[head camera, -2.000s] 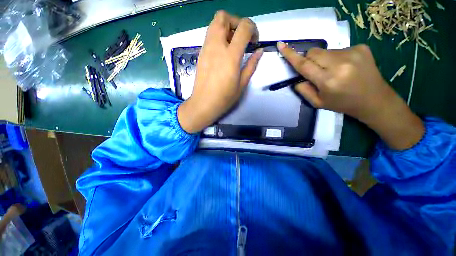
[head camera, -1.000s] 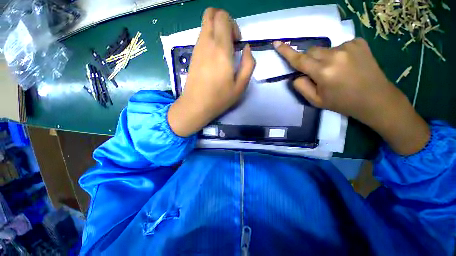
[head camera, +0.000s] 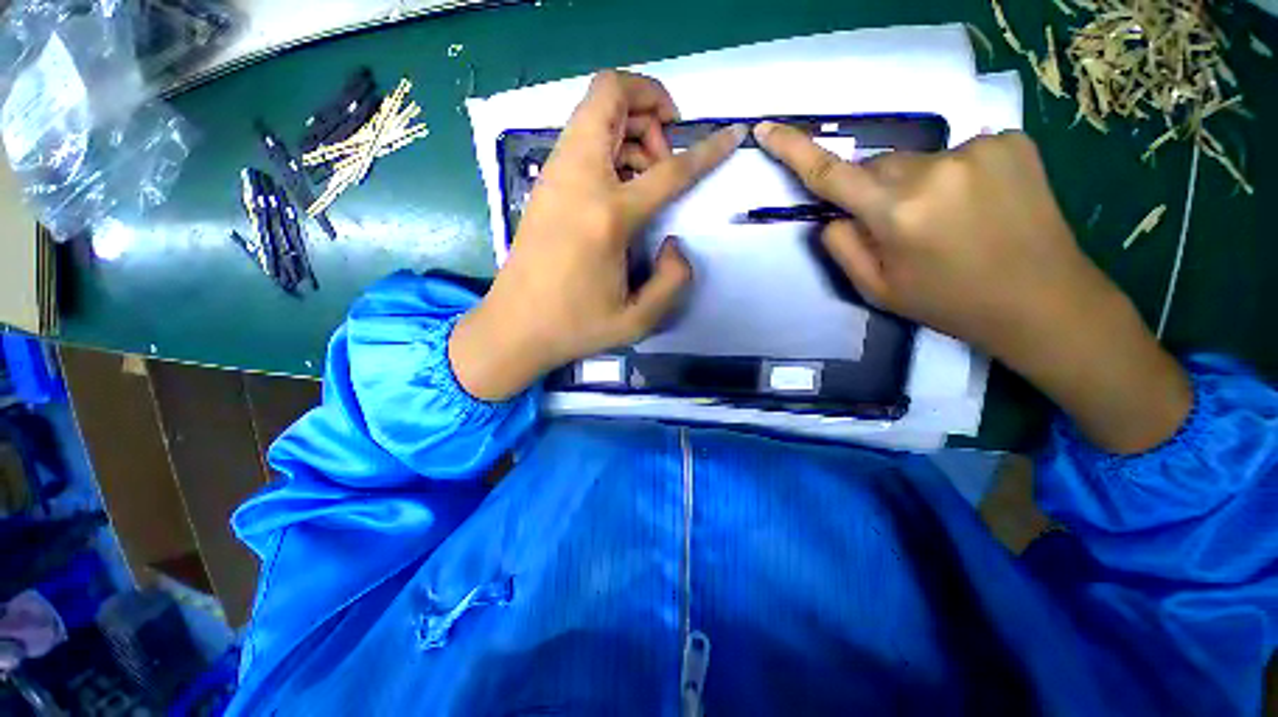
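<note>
The tablet back housing, black-rimmed with a grey centre, lies on white sheets. My left hand is over its left part, index fingertip on the far edge, the other fingers loosely curled and nothing seen in them. My right hand is over its right part, index fingertip on the far edge beside the left one. It holds a slim black pen-like tool under the palm, tip pointing left. Whether a strip lies under the fingertips cannot be told.
Black strips and a fanned bundle of tan strips lie on the green mat at left. A clear plastic bag is at upper left. A heap of tan liner slivers is at upper right. Cardboard stands below the bench at left.
My left hand has turned from upright to pointing right, its index fingertip now meeting the right one at the far edge. My right index fingertip has shifted slightly left along the housing. The tool stays held.
</note>
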